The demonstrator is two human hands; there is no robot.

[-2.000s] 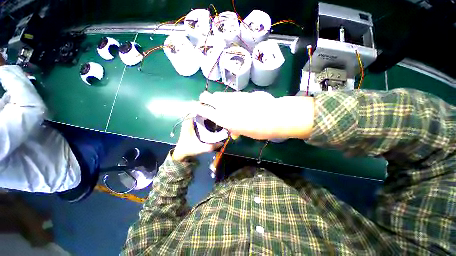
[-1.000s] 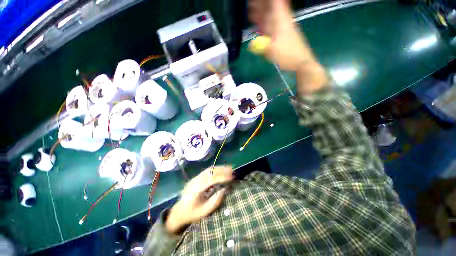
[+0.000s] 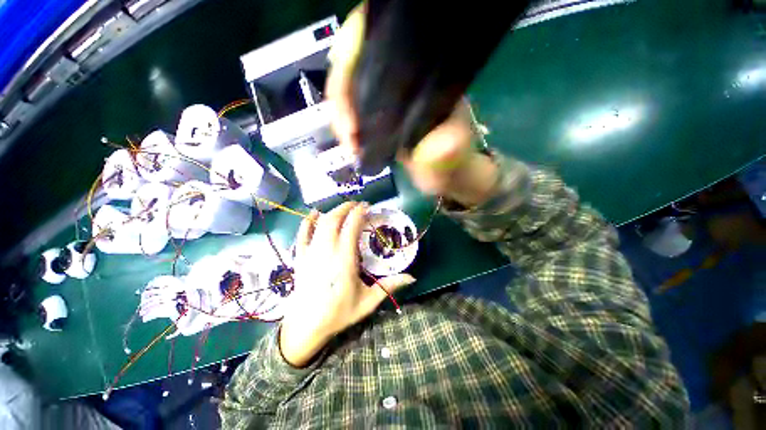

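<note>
My left hand (image 3: 327, 273) rests on the front row of white camera housings, its fingers and thumb around the left side of the rightmost camera housing (image 3: 390, 241). That housing stands with its open end up, showing dark parts and wires. My right hand (image 3: 449, 155) is blurred and grips a large black electric screwdriver (image 3: 411, 76). Its tip is near the metal pick-up block (image 3: 346, 175) of the screw feeder (image 3: 290, 97). More front-row housings (image 3: 231, 284) stand left of my hand, with wire leads hanging toward the bench edge.
Several more white housings (image 3: 197, 210) are grouped at the back left. Small white ball camera heads (image 3: 53, 312) lie at the far left of the green bench (image 3: 655, 109). A metal rail (image 3: 76, 101) and something bright blue are at the top left.
My left hand has moved from the bench's front edge onto the front row of housings. My right hand, earlier reaching far back with no screwdriver visible, now holds the black screwdriver near the feeder.
</note>
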